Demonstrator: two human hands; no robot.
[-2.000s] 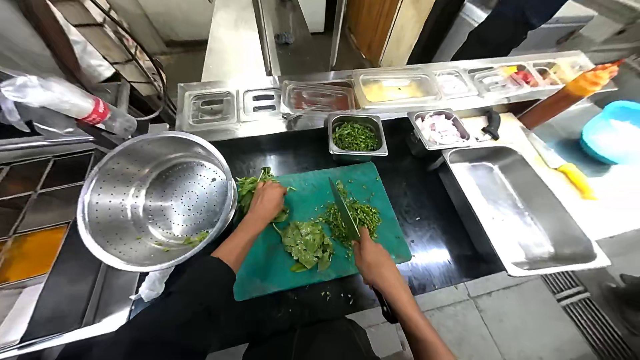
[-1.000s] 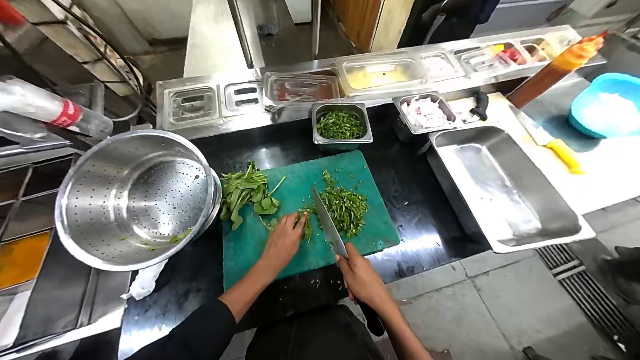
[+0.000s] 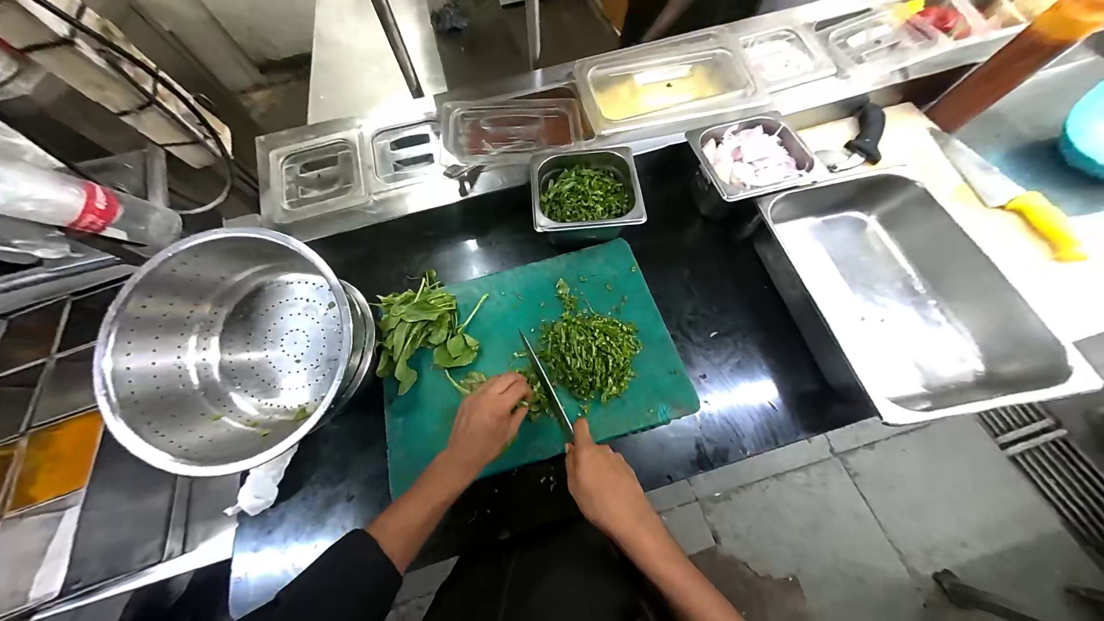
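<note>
My right hand (image 3: 599, 474) grips a kitchen knife (image 3: 548, 384), its blade slanting up and left over the green cutting board (image 3: 492, 293). Close to the blade's left side, the bent fingers of my left hand (image 3: 492, 418) press on a few green leaves (image 3: 470, 381). A pile of chopped greens (image 3: 591, 352) lies right of the blade. Whole leafy greens (image 3: 417, 328) rest at the board's upper left corner, partly off it. Beyond the board stands a small steel pan of chopped greens (image 3: 586, 193).
A steel colander (image 3: 224, 349) stands at left. An empty deep steel pan (image 3: 914, 289) is at right, with a pan of chopped onion (image 3: 752, 157) above it. A yellow-handled knife (image 3: 1005, 194) lies farther right. Lidded containers (image 3: 664, 86) line the back.
The whole leafy greens under my left hand two seconds ago now lie beyond it, at the board's upper left. My left hand has come close beside the knife.
</note>
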